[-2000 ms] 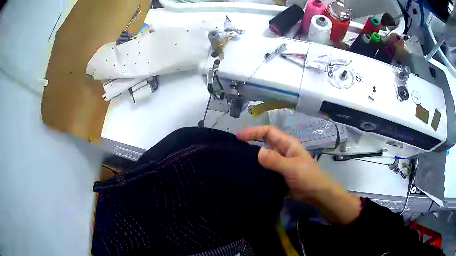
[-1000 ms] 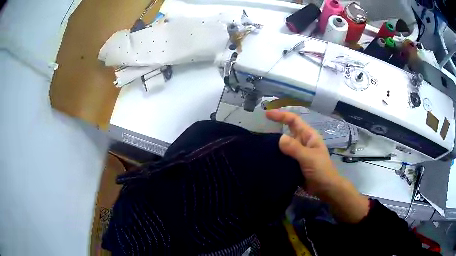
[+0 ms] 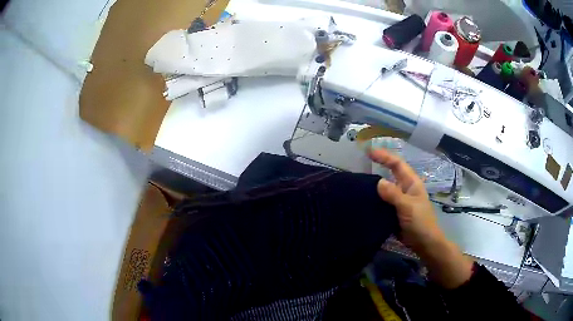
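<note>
A dark navy-black denim-like garment [image 3: 283, 232] with rows of fine pale stitching and a raised seam is held up in front of the sewing table. My right hand [image 3: 411, 204] holds its upper right edge between thumb and fingers; the index finger stands a little away from the cloth. My left hand is not visible; the garment covers the lower left area. Striped cloth [image 3: 283, 307] shows at the garment's lower edge. A yellow tape measure [image 3: 379, 299] hangs at my front.
A white industrial sewing machine [image 3: 402, 103] stands beyond my right hand. Thread cones [image 3: 444, 47] stand behind it. Cream paper patterns [image 3: 239, 50] lie at the back left, near brown paper [image 3: 119, 75]. A cardboard box [image 3: 135, 257] is at the lower left.
The machine and table have shifted right in view. The garment and my right hand have also shifted right, and the garment's left end now hangs differently and is blurred. The grip stays.
</note>
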